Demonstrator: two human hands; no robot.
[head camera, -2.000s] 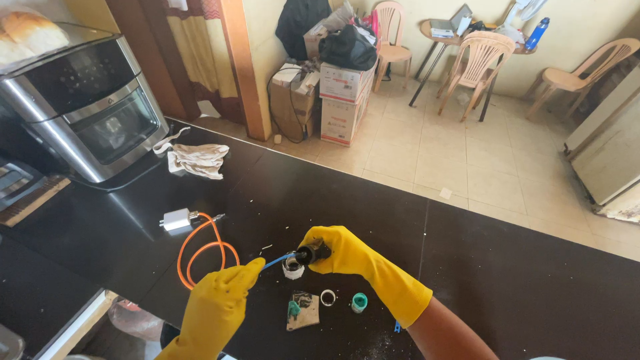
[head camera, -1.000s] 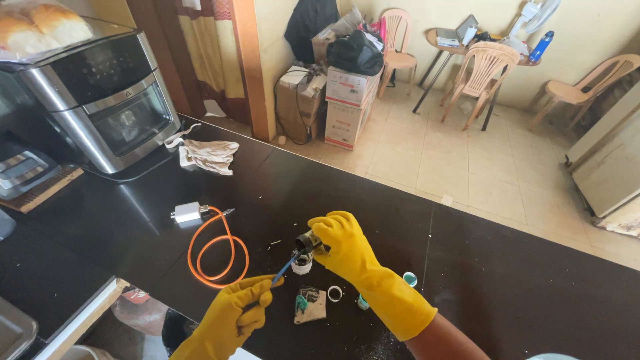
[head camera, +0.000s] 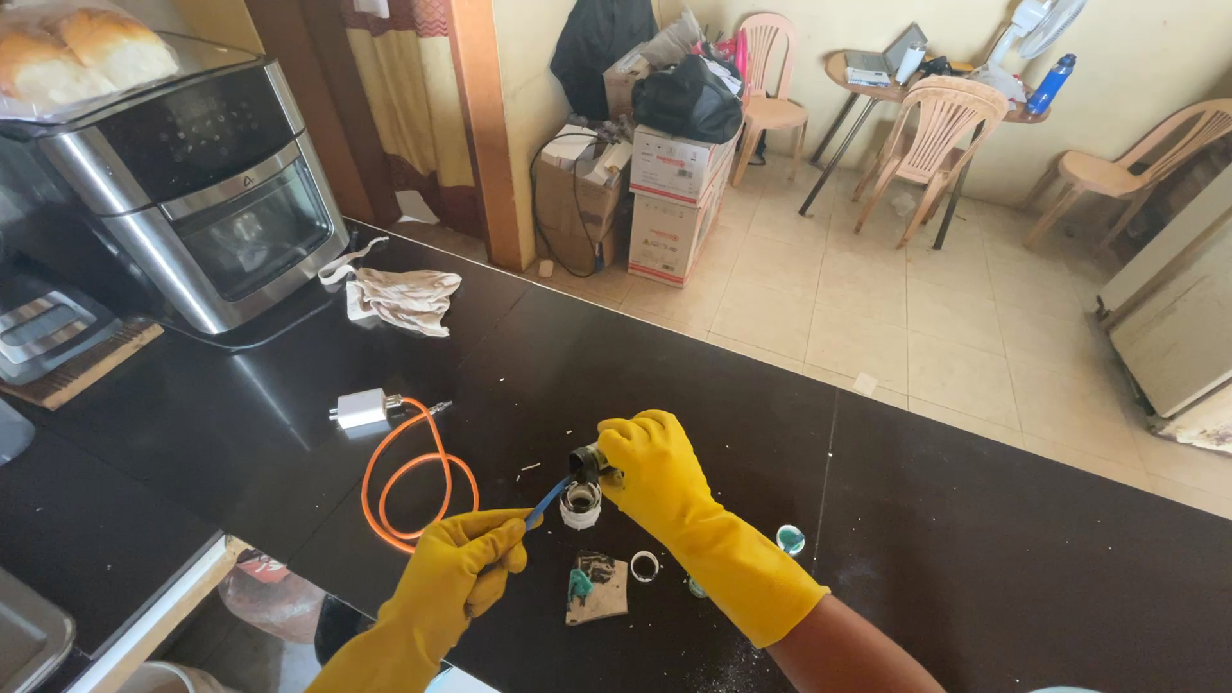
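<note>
Yellow rubber gloves cover both hands. My left hand (head camera: 472, 568) pinches a thin blue stick (head camera: 547, 504), whose far end reaches the mouth of a small dark container (head camera: 584, 464). My right hand (head camera: 654, 472) grips that container, tipped over a small white jar (head camera: 580, 507) with dark stuff inside its rim. In front of the jar lie a beige piece of card (head camera: 599, 589) with green and black smears, and a white ring-shaped cap (head camera: 645, 566). A small lid with green residue (head camera: 790, 540) is right of my right forearm; another green item is partly hidden by the glove.
A white charger (head camera: 362, 409) with an orange cable (head camera: 446, 462) lies left on the black countertop (head camera: 962, 539). Farther back are a crumpled cloth (head camera: 404, 296) and a steel countertop oven (head camera: 192, 183). Cartons (head camera: 674, 202) and plastic chairs (head camera: 929, 135) stand on the floor beyond.
The dark container was tilted towards the left two seconds ago; now its mouth points down over the white jar. The blue stick now slants more steeply. Both hands keep their hold.
</note>
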